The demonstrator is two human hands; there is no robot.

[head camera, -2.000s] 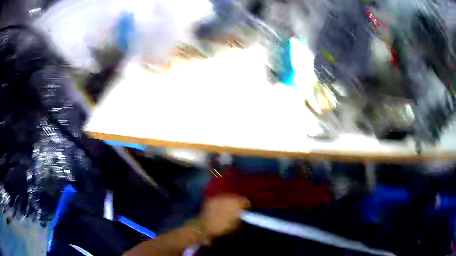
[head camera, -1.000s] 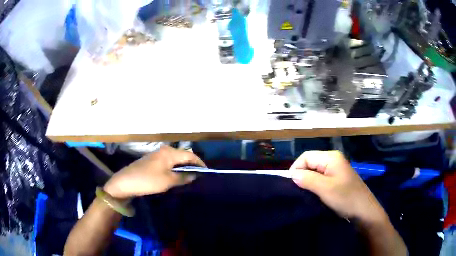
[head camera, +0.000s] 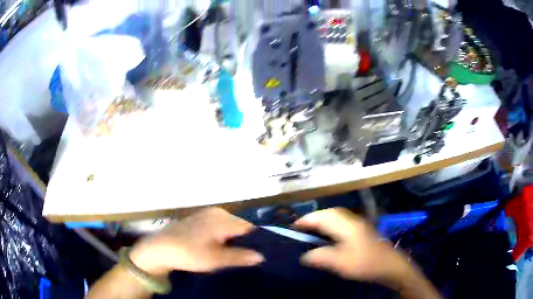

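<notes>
A dark navy garment piece [head camera: 277, 268] with a pale strip [head camera: 292, 235] along its edge lies between my hands, below the table's front edge. My left hand [head camera: 196, 242], with a bangle at the wrist, is at the strip's left end. My right hand [head camera: 348, 248] is at its right end. Both hands are blurred, with thumb and index finger apart; whether other fingers grip the cloth is hidden. The grey button-sewing machine head [head camera: 289, 55] stands beyond them, with shiny metal clamp parts [head camera: 283, 131] under it.
The white table has a wooden edge [head camera: 234, 207]. Loose buttons [head camera: 120, 111] and a clear bag [head camera: 96, 70] are at left. A turquoise handle [head camera: 228, 99] is left of the head. The feeder bowl [head camera: 470, 73] is at right, above a blue basket [head camera: 403, 222].
The view has turned and tilted, so the table sits lower and slants. My hands are closer together, their thumbs and index fingers have parted, and the strip between them now slopes.
</notes>
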